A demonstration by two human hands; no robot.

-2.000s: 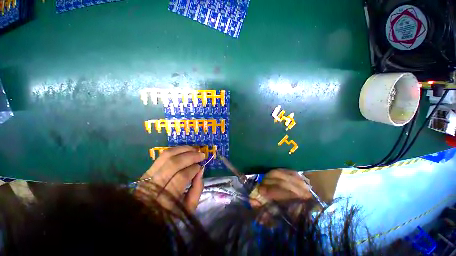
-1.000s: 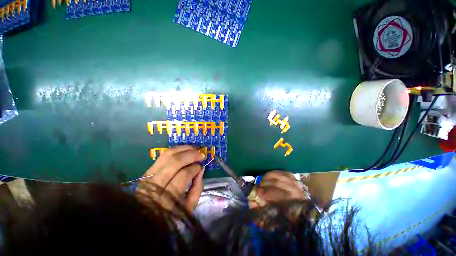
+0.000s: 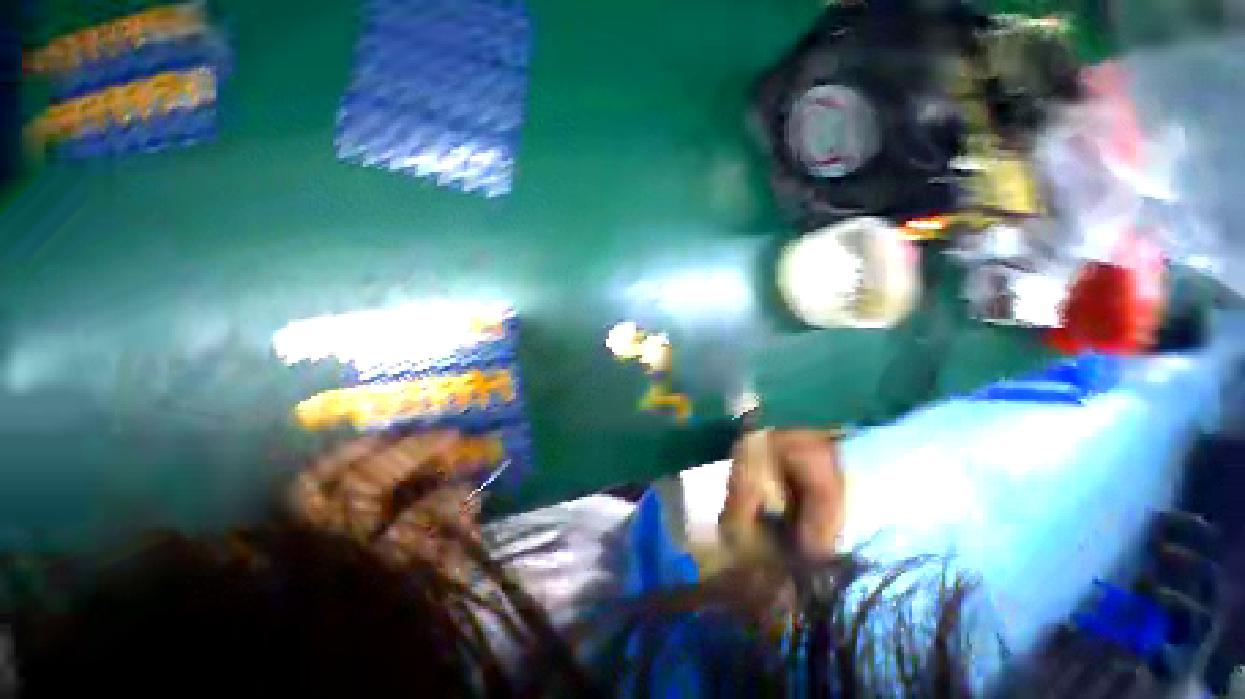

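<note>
The frame is blurred. A blue PCB panel (image 3: 513, 426) with rows of yellow-orange parts (image 3: 410, 399) lies on the green mat; its top row shines white. My left hand (image 3: 389, 489) covers the panel's lower left, holding the solder wire (image 3: 488, 479), whose end sticks out over the panel. My right hand (image 3: 782, 489) is at the mat's front edge, right of the panel, closed around the soldering iron (image 3: 755, 458); the iron's tip is blurred and away from the panel. A few loose yellow-orange parts (image 3: 666, 400) lie between panel and right hand.
A bare blue panel (image 3: 434, 89) and a part-filled panel (image 3: 137, 82) lie at the back left. The white tip-cleaning cup (image 3: 849, 275) stands before the black fan (image 3: 874, 116). A red container (image 3: 1109, 309) and clear plastic bag (image 3: 1161, 150) are at the right.
The view has swung to the right. My right hand has moved away from the panel with the iron, towards the cup's side. My left hand has stayed at the panel's lower row.
</note>
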